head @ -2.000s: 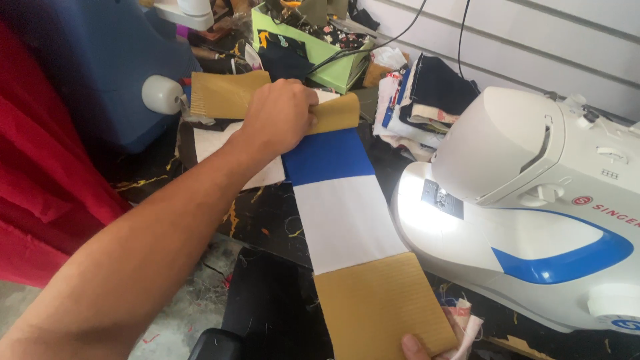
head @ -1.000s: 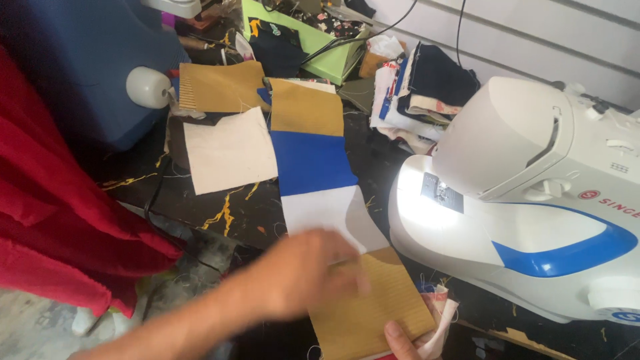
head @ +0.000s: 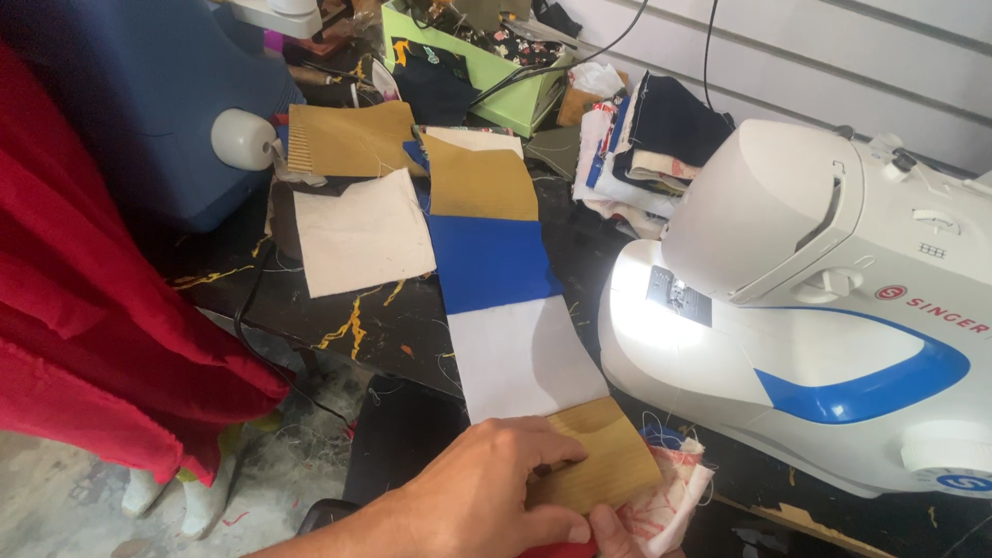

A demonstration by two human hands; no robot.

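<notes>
A strip of joined fabric squares runs down the table: a mustard square (head: 484, 182), a blue square (head: 496, 260), a white square (head: 527, 356) and a nearer mustard square (head: 601, 453). Over that nearer square's left edge lies my left hand (head: 496, 480), fingers curled on the cloth. Only the fingertips of my right hand (head: 616, 535) show at the bottom edge, pinching the strip's near end, where red cloth appears. Beside them hangs a pink-patterned white fabric piece (head: 666, 496). A cream fabric square (head: 366, 232) and another mustard piece (head: 353, 139) lie left of the strip.
A lit white Singer sewing machine (head: 775, 341) stands at right. Folded fabrics (head: 674, 132) and a green box of scraps (head: 511, 85) are behind. At left are a blue machine cover (head: 139, 101) and red cloth (head: 93, 310) hanging over the floor. A cable runs off the table's edge (head: 310, 341).
My left hand has come from the strip's far mustard square to its near end. The far square, folded up under that hand two seconds ago, now lies spread out, and the cream square is uncovered.
</notes>
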